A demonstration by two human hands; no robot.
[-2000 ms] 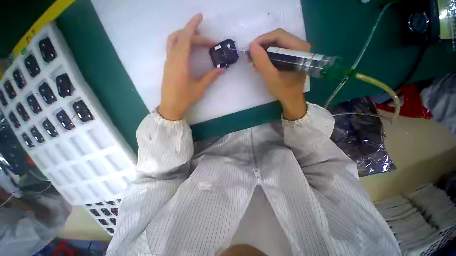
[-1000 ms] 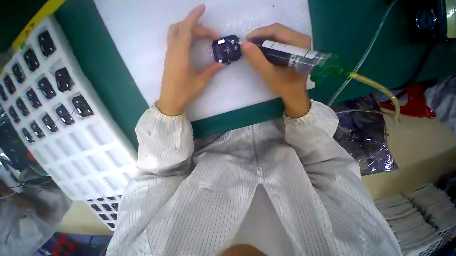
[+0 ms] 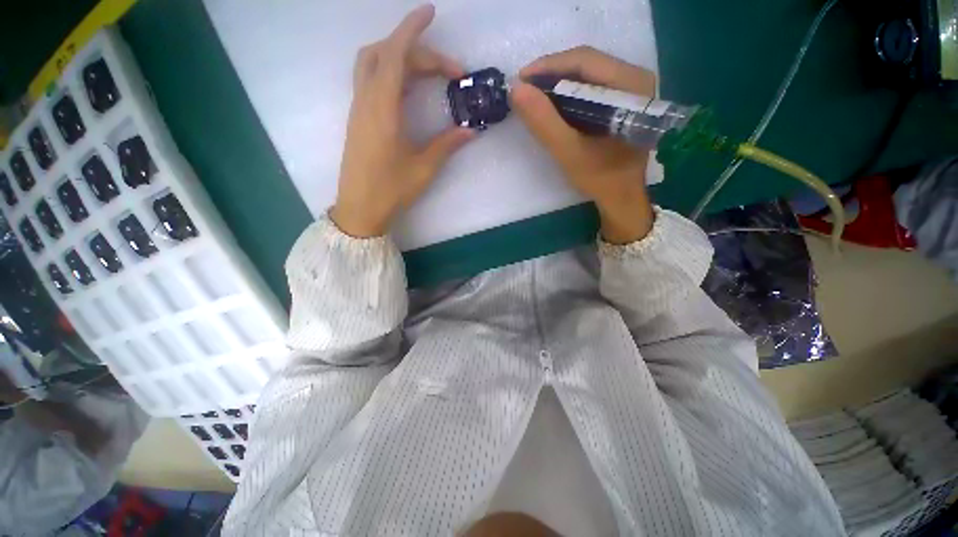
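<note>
My left hand point(image 3: 394, 131) holds a glossy black housing point(image 3: 478, 99) between thumb and fingers, above the white work sheet point(image 3: 525, 196). My right hand point(image 3: 588, 131) holds a dispensing syringe point(image 3: 615, 111) like a pen, its front end at the right edge of the housing. The needle tip is hardly visible beside my fingers. The syringe has a dark filling, a pale label and a green adapter point(image 3: 691, 136) at its rear, joined to a yellowish air hose point(image 3: 788, 168).
A white parts tray point(image 3: 173, 315) at the left holds several black parts in its upper pockets. A second tray point(image 3: 221, 430) shows below it. A black box point(image 3: 895, 40) is at the upper right. A dark plastic bag point(image 3: 765, 283) lies at the right. Another person's sleeve point(image 3: 63, 462) shows lower left.
The housing has turned slightly in my left hand and moved up a little. My right hand has brought the syringe a little closer to it, with the barrel slightly shifted.
</note>
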